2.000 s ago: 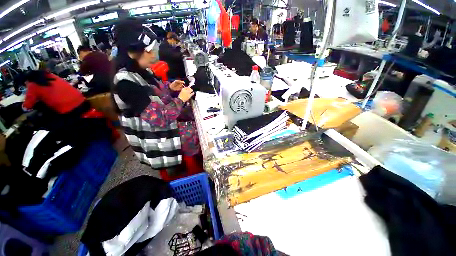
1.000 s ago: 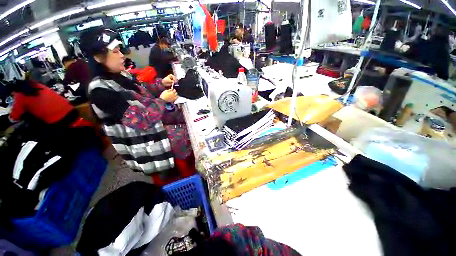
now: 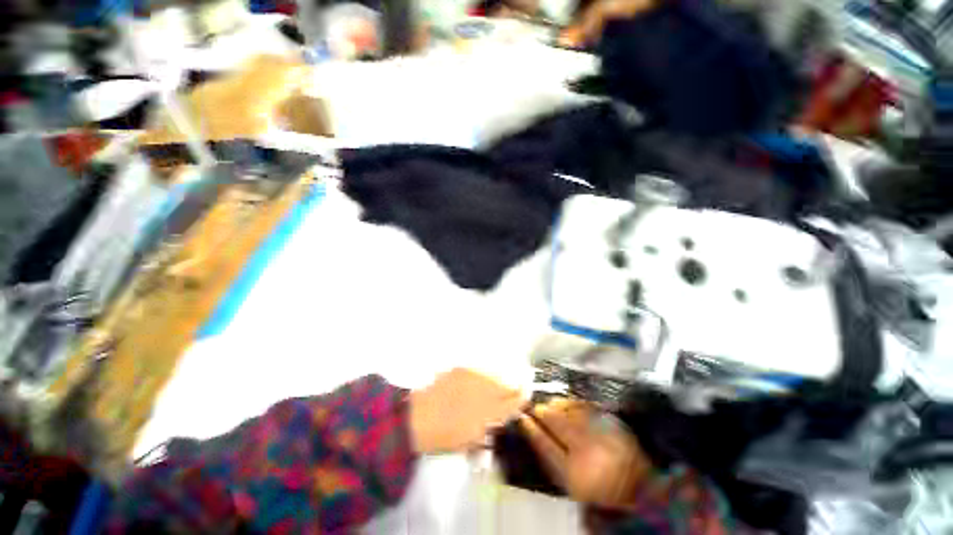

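Observation:
The frame is blurred. My left hand [image 3: 465, 410] and my right hand [image 3: 594, 455] are close together at the lower middle, just in front of the sewing machine head [image 3: 711, 282]. A black garment piece [image 3: 519, 458] hangs between them, with my right hand's fingers bent over its edge. My left fingertips meet the same spot, but their grip is too blurred to tell. A small whitish bit [image 3: 549, 387] shows at the fingertips; I cannot tell what it is.
Another black cloth [image 3: 460, 209] lies behind the machine on the white table [image 3: 303, 334]. A taped brown board [image 3: 178, 293] with a blue edge is at the left. Dark cloth [image 3: 690, 63] and part of a person's hand [image 3: 601, 19] are at the top. Black cloth and crumpled clear plastic lie right.
The view has swung right and down, from the aisle and neighbouring worker to the sewing machine. Both my hands have come into view at the machine's front.

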